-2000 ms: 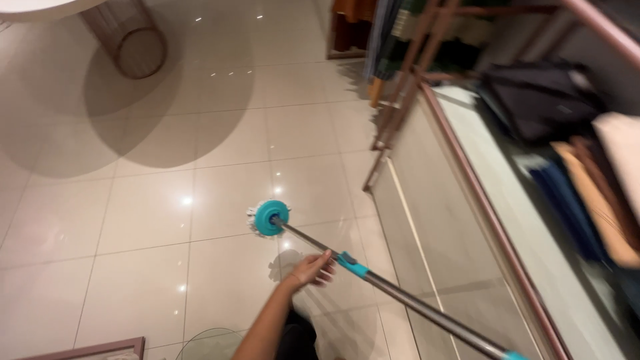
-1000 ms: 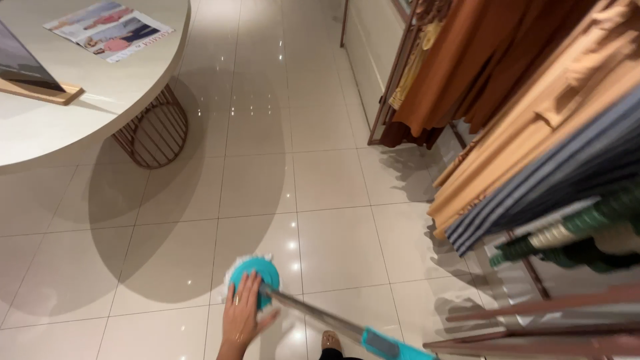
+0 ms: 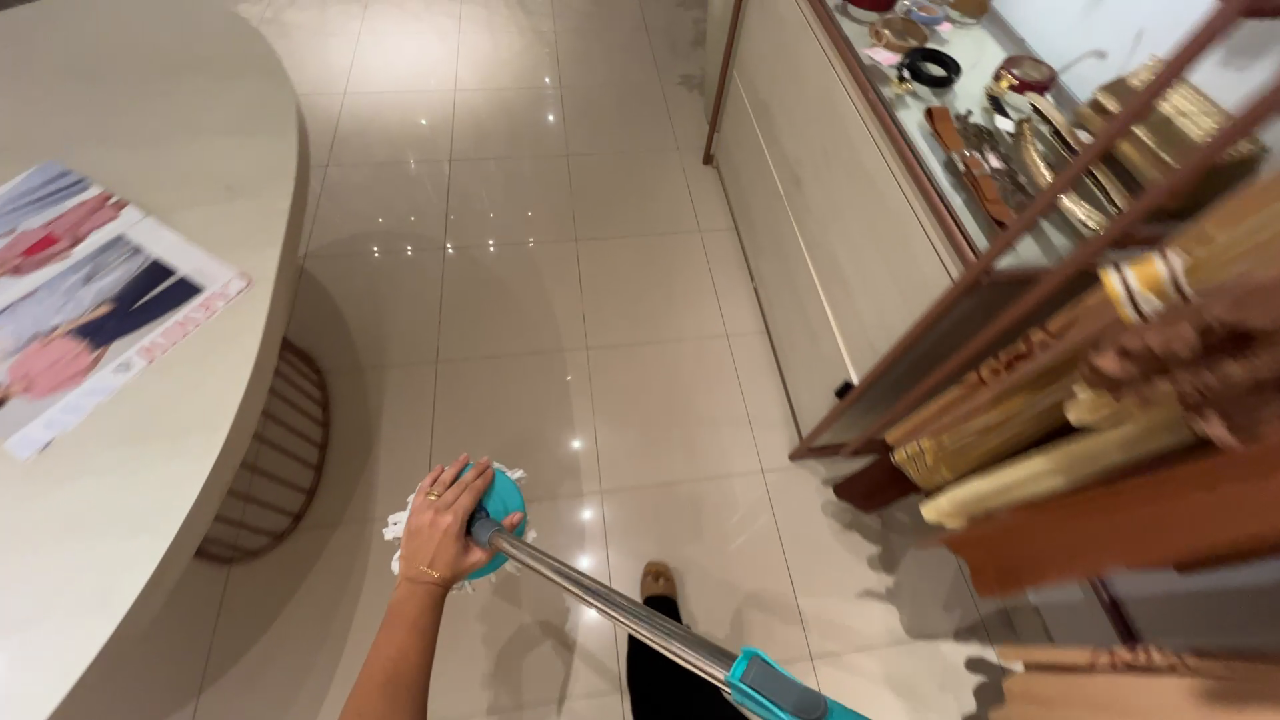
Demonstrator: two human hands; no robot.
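Observation:
A spin mop's turquoise round head (image 3: 505,510) with white strands rests on the glossy tiled floor (image 3: 515,400). Its steel handle (image 3: 620,605) slants down to the right, to a turquoise and grey clasp (image 3: 785,690) at the bottom edge. My left hand (image 3: 445,525), with a ring and a bracelet, appears over the mop head in this view, fingers spread beside the handle's lower end; whether it touches the mop is unclear. My right hand is out of the frame.
On the left stands a white round-edged table (image 3: 200,330) with a printed leaflet (image 3: 95,300) and a slatted base (image 3: 270,460). Cabinets (image 3: 800,220) with belts (image 3: 965,165) line the right, beside hanging clothes (image 3: 1120,530). My shoe (image 3: 657,580) is below.
The view has moved along the aisle; the cabinet with belts now shows at the right. My left hand was on the near side of the mop head two seconds ago and now overlaps its left part.

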